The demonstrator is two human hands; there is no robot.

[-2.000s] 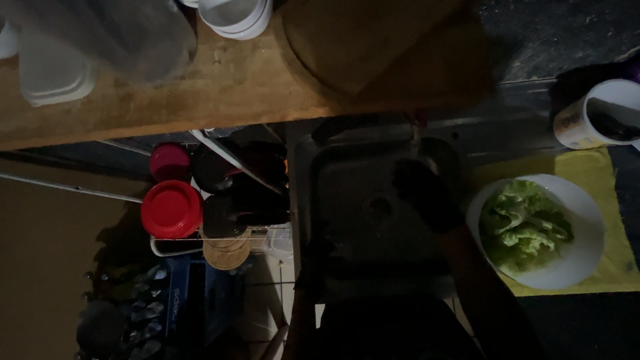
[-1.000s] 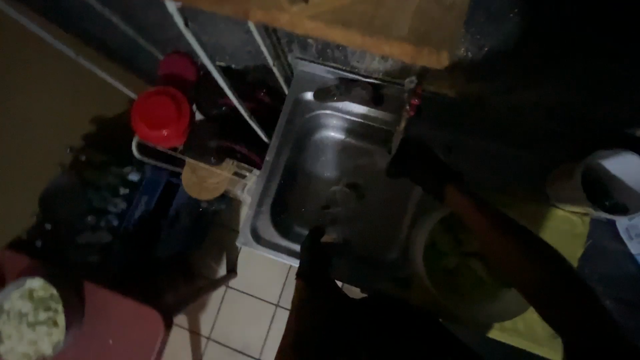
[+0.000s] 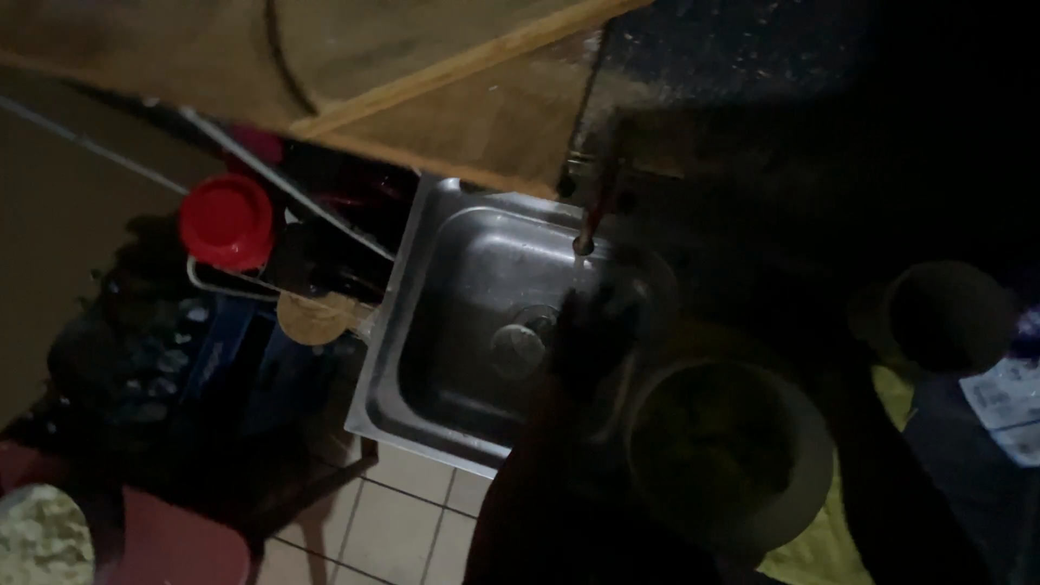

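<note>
My left hand (image 3: 589, 337), a dark shape in deep shadow, is over the right side of the stainless steel sink (image 3: 422, 357), below the tap (image 3: 583, 244). Its fingers cannot be made out. A faint round object (image 3: 517, 349) shows beside the drain, left of this hand. My right forearm (image 3: 881, 455) reaches up past the right side of a white bowl (image 3: 812, 479); the hand at its end is lost in the dark. The bowl's greenish contents are dim, and it stands on a yellow cloth (image 3: 812, 552).
A wooden board or shelf (image 3: 455, 106) overhangs the sink's back edge. Left are a red plastic container (image 3: 226, 221), a metal rail (image 3: 284, 183) and a blue crate (image 3: 227, 349). A pale container (image 3: 942, 317) stands right. Lower left, a dish of pale food (image 3: 41, 536) is near a red chair (image 3: 179, 536).
My left hand has moved from the sink's near edge to its right side. My right hand, over the sink's right side earlier, has drawn away to the right. The view has shifted.
</note>
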